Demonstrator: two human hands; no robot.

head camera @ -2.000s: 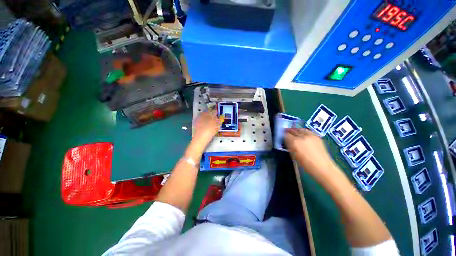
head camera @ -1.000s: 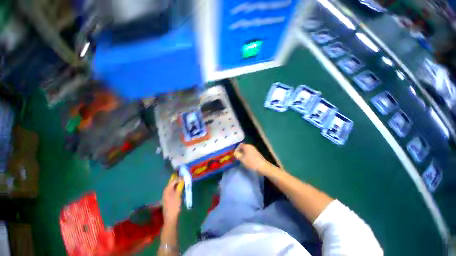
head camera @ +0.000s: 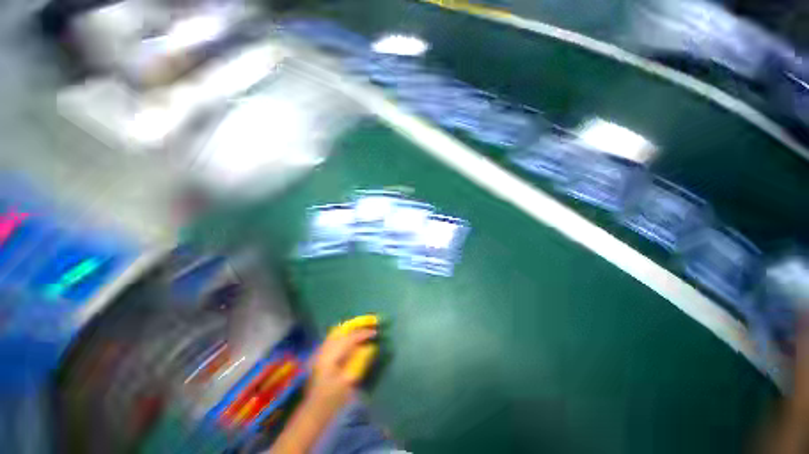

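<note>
The frame is strongly blurred. My left hand [head camera: 337, 353], with yellow finger cots, is over the bench edge just right of the press base; its fingers look apart and no panel shows in it. My right hand [head camera: 797, 324] is blurred and cut off by the right edge, beside the belt; whether it holds a panel cannot be told. Several overlapping panels [head camera: 431, 239] lie on the green bench [head camera: 532, 355]. The base plate [head camera: 253, 301] is at the left, with its red and yellow front label [head camera: 259, 390]; the fixture's contents are too blurred to tell.
The conveyor belt's pale rail [head camera: 532, 208] runs diagonally from upper left to lower right. A row of belt panels [head camera: 665, 213] lies beyond it. A shiny clear plastic sheet [head camera: 257, 133] is at the upper left. The blue controller face [head camera: 53, 266] is at the left edge.
The view has swung right towards the belt. The panel near my left hand no longer shows there. My right hand has moved from the press base front to the far right by the belt.
</note>
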